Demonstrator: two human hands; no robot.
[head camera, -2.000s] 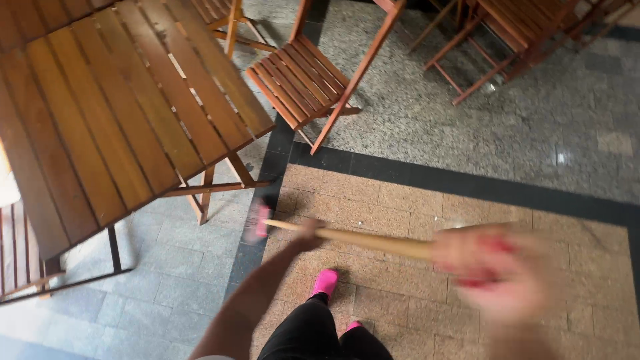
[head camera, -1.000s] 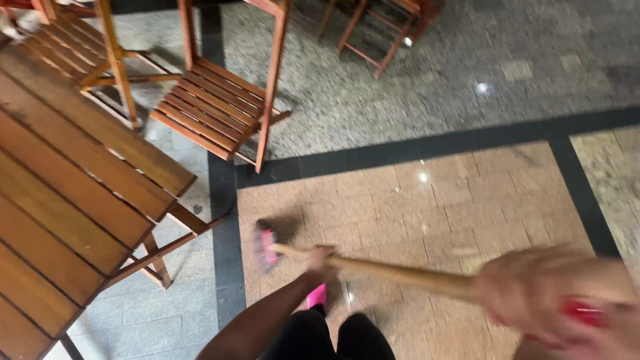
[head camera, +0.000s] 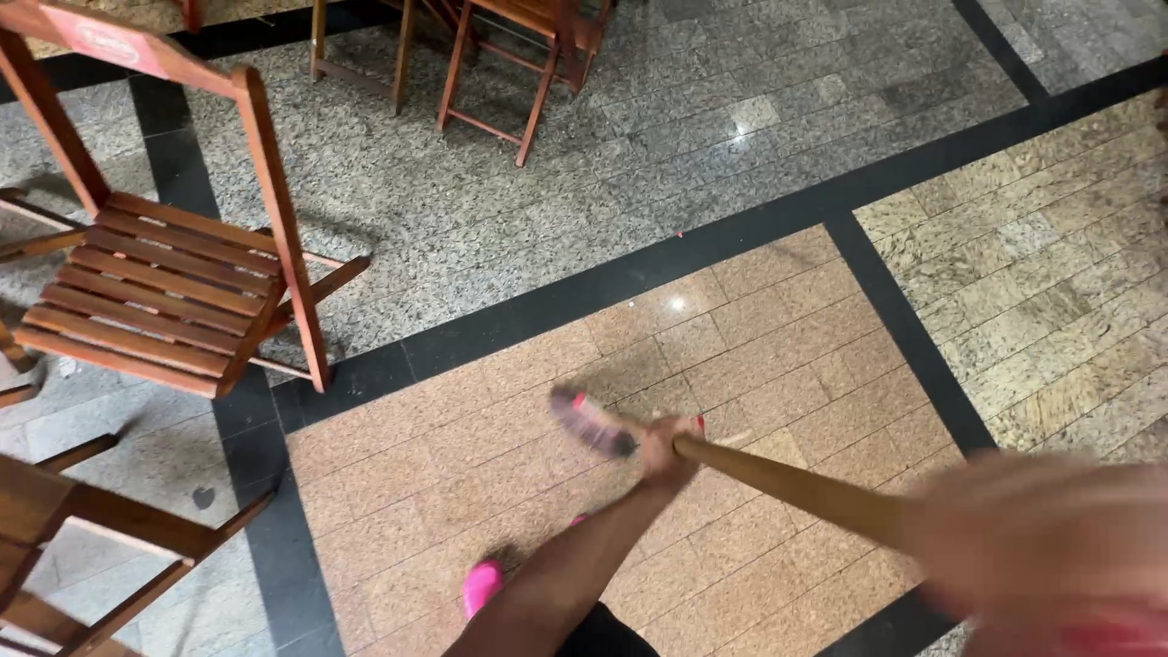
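Note:
A broom's wooden handle (head camera: 794, 485) runs from the lower right toward the middle of the view. Around its lower part my left hand (head camera: 671, 447) is closed. My right hand (head camera: 1031, 538), large and blurred at the right edge, grips the upper part; red nails show on it. Just beyond my left hand, the pink and dark broom head (head camera: 591, 423) is over the tan tiles, blurred. Small light bits (head camera: 630, 304) lie on the floor near the dark border strip.
A slatted wooden folding chair (head camera: 164, 292) stands at the left, with part of a wooden table (head camera: 55, 511) below it. More folding chairs (head camera: 511, 73) are at the top. My pink shoe (head camera: 483, 586) is on the tan tiles.
The view has shifted strongly to the right. The broom head, near the dark strip beside the table a second ago, is now farther over the tan tiles. Both hands still hold the handle.

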